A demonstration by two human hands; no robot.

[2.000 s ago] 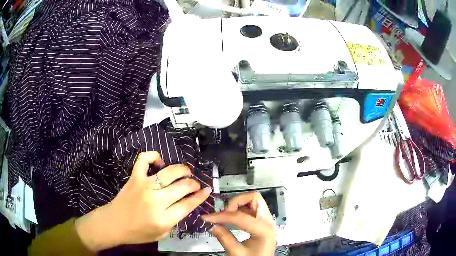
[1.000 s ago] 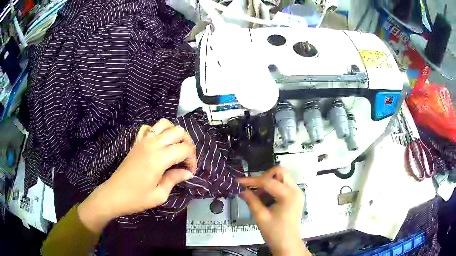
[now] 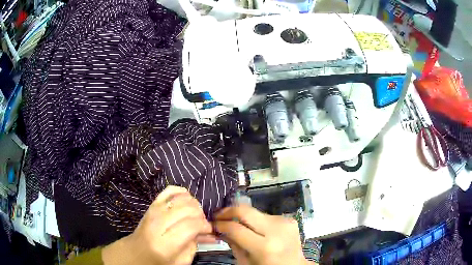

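A dark striped garment piece [image 3: 191, 168] lies bunched at the left end of the white overlock machine [image 3: 315, 52], and part of it reaches the dark needle area [image 3: 239, 135]. My left hand [image 3: 168, 225] pinches its near edge. My right hand [image 3: 261, 233] pinches the same edge close beside it, fingertips nearly touching the left ones. Both hands are in front of the machine bed, left of the dark recess [image 3: 279, 199]. The pinched edge is mostly hidden by the fingers.
A big heap of striped cloth [image 3: 93, 83] stands at the left. Scissors with dark red handles [image 3: 432, 147] lie at the right, beside a cream cloth [image 3: 396, 181]. A red plastic bag [image 3: 445, 96] is behind them. A blue basket rim [image 3: 409, 247] is at lower right.
My hands have moved down and closer together, still holding the garment edge. The cloth stretched between them is now bunched above the fingers, and the dark recess shows again. The camera view has shifted.
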